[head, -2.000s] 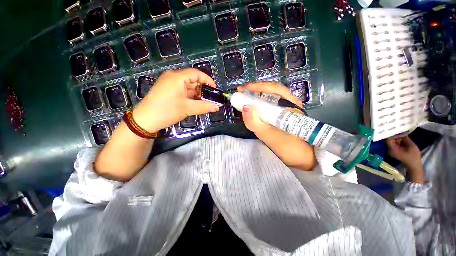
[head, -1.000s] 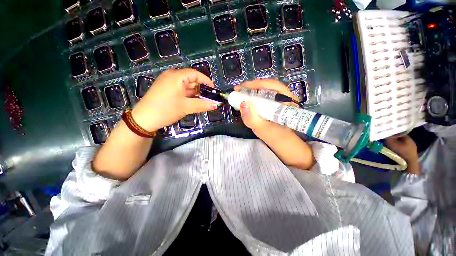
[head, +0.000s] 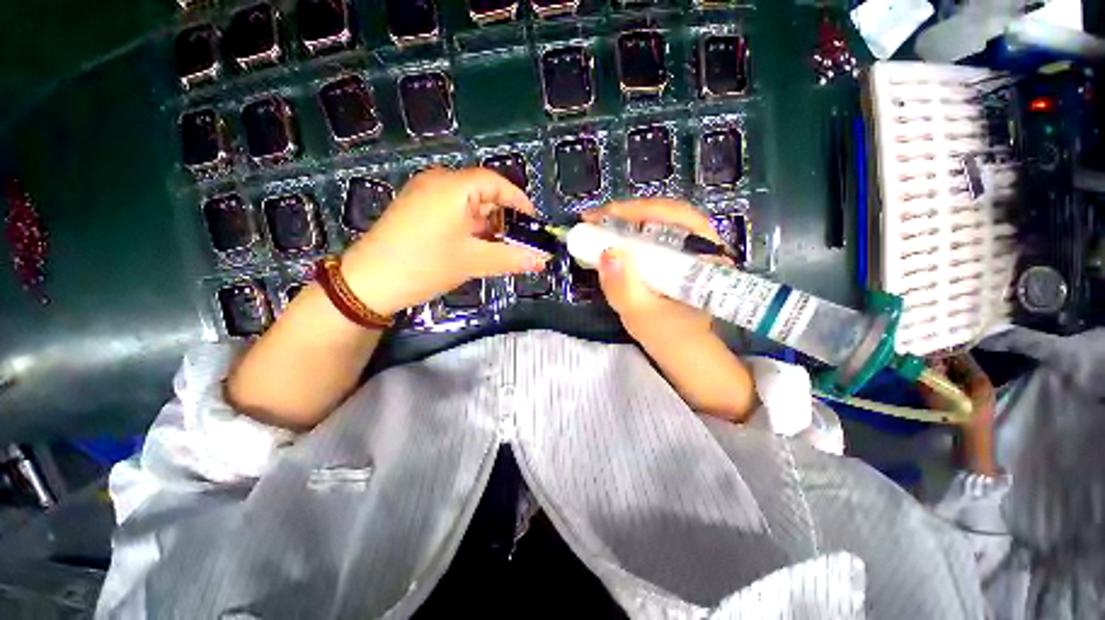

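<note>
My left hand (head: 439, 242) pinches a small black watch-like housing (head: 527, 230) between thumb and fingers, above the near rows of the tray. My right hand (head: 654, 269) grips a large white and clear dispensing syringe (head: 757, 303) with a printed label. Its yellowish needle (head: 556, 230) points left and is at the right end of the housing; whether it touches is too small to tell. A dark stick-like tool (head: 703, 246) lies alongside the syringe in my right hand. A green cap (head: 882, 345) and pale hose (head: 951, 394) are at its rear.
A clear tray (head: 467, 124) holds rows of dark housings on the green mat. Small red parts (head: 24, 242) lie at far left, more at upper right. At right are a white parts board (head: 939, 206), a black box with a red light (head: 1045, 182) and another person's hand (head: 973, 412).
The tray, board and black box sit slightly lower in the picture. The rear hose has changed its bend, and the other person's hand appears lower. Both my hands keep their holds.
</note>
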